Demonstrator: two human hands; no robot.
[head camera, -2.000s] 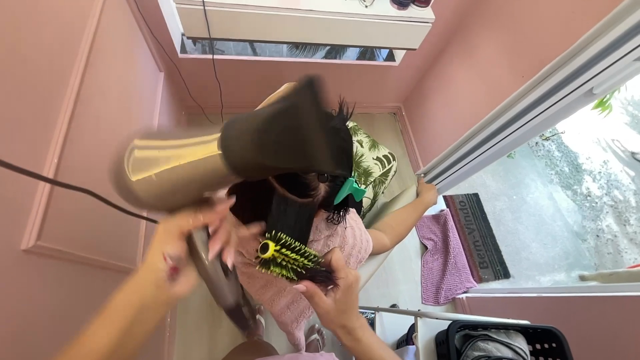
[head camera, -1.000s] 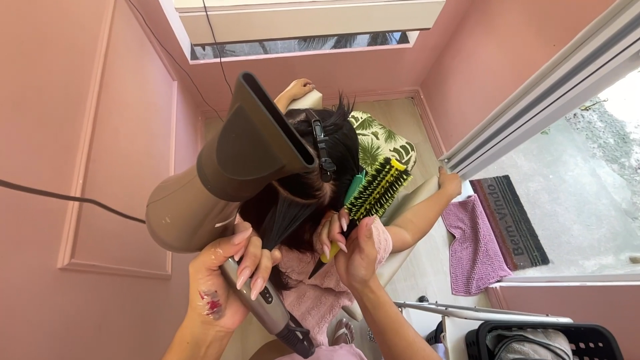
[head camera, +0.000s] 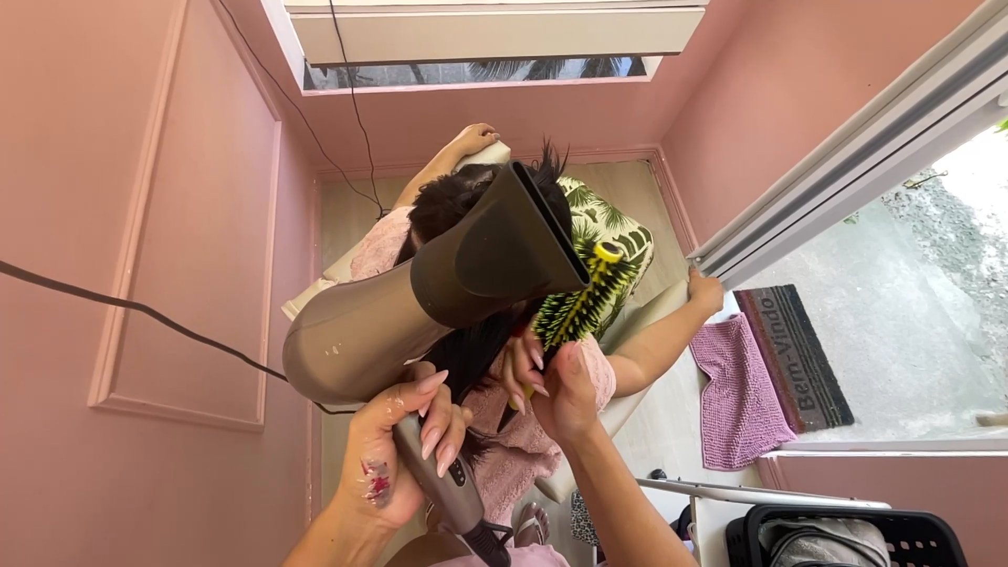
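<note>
My left hand (head camera: 402, 453) is closed around the handle of a brown hair dryer (head camera: 354, 339), whose wide black nozzle (head camera: 504, 252) points up and right, in front of a seated person's dark hair (head camera: 453, 197). My right hand (head camera: 559, 386) grips a round hair brush (head camera: 587, 295) with black and yellow bristles, tilted up to the right. A dark lock of hair (head camera: 472, 346) hangs between dryer and brush. The dryer hides part of the head, and the fingers cover most of the brush handle. The seated person wears a pink lace garment (head camera: 386, 244).
A leaf-patterned cushion (head camera: 634, 236) lies beside the seated person, whose arms rest on a pale chair (head camera: 650, 323). The dryer's cord (head camera: 157, 319) runs left across the pink wall. A black basket (head camera: 937, 535) stands at lower right, near a purple mat (head camera: 736, 394) and a doormat (head camera: 795, 358).
The brush was low and pointing left two seconds ago; it now points up and right. The dryer's nozzle has turned from pointing right and down a second ago to pointing up and right.
</note>
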